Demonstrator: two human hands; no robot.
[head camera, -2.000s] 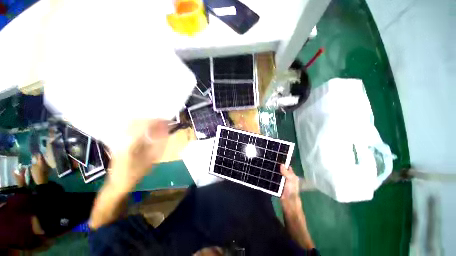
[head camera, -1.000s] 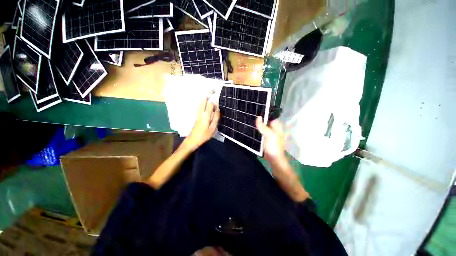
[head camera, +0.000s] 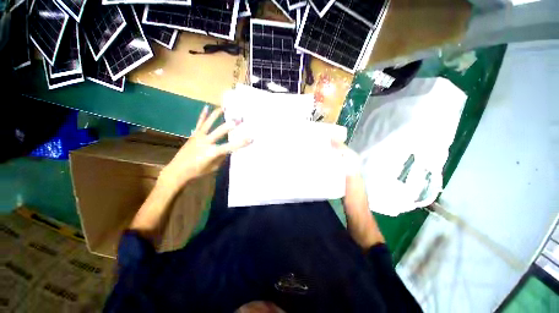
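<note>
A white foam sleeve (head camera: 285, 168) lies over my lap at the bench edge, with more white sleeve material (head camera: 269, 104) behind it. The solar panel is not visible now; whether it is inside or under the sleeve cannot be told. My left hand (head camera: 199, 150) is at the sleeve's left edge, fingers spread, some fingertips touching its surface. My right hand (head camera: 350, 174) grips the sleeve's right edge, its fingers partly hidden by the white material.
Several black solar panels (head camera: 276, 58) lie on the cardboard sheet (head camera: 178, 76) over the green bench. A black cable (head camera: 214, 47) lies among them. An open carton (head camera: 116, 202) stands on the floor at left. A large white plastic bag (head camera: 410, 140) is at right.
The panel held in my right hand has gone from sight, and white sleeve covers that place. My left hand has moved left with its fingers spread. The view has shifted slightly.
</note>
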